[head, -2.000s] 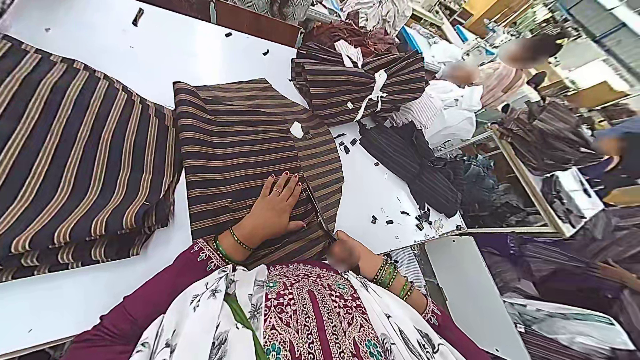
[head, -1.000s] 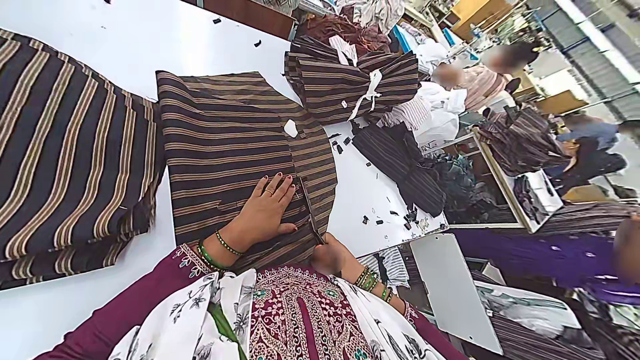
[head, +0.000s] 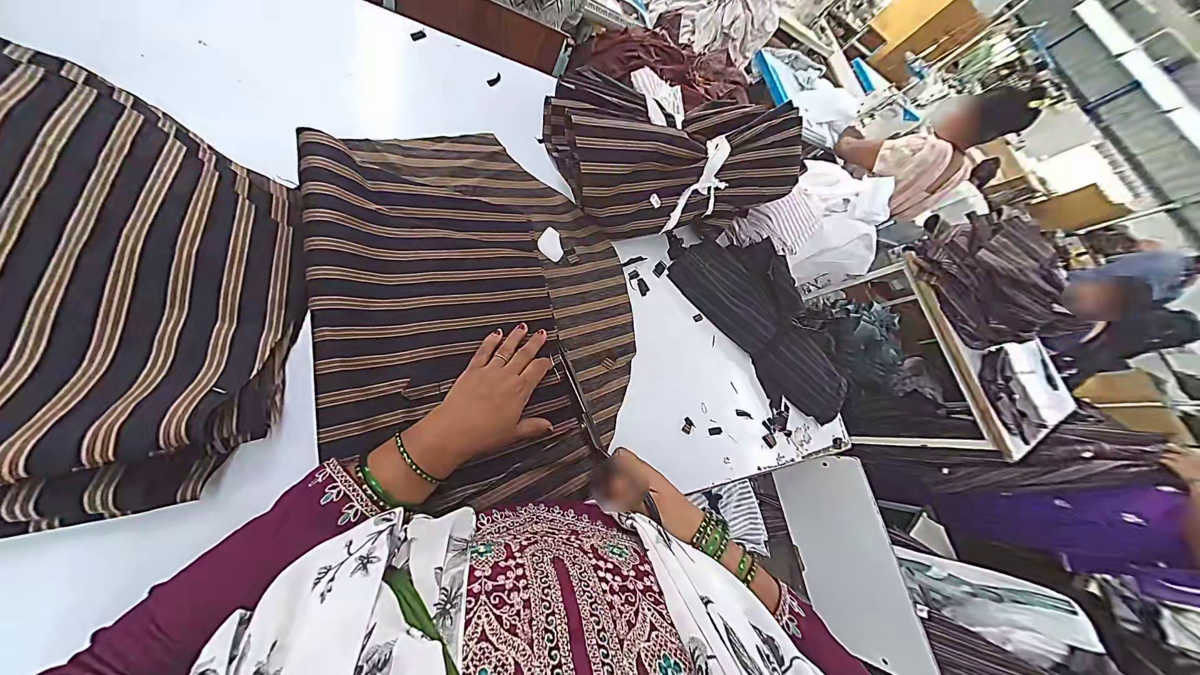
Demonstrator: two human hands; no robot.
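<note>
My left hand (head: 497,394) lies flat, fingers spread, on a striped dark fabric piece (head: 422,281) on the white table. At the fabric's near right edge, my right hand (head: 623,483) is closed on the handles of dark metal scissors (head: 581,403); that hand is partly blurred. The long blades point away from me, over the fabric and just right of my left fingers. A small white chip (head: 550,245) rests on the cloth above the hands. To the left lies a larger stack of striped fabric (head: 122,281).
Beyond the fabric sits a striped bundle tied with a white strip (head: 675,159). A dark pinstriped bundle (head: 759,319) lies right of it, with small black scraps (head: 689,425) near the table's right edge. Co-workers (head: 928,159) are among cloth piles at the right.
The view has shifted slightly. Both hands keep about the same places on the striped fabric, and nothing else has plainly changed.
</note>
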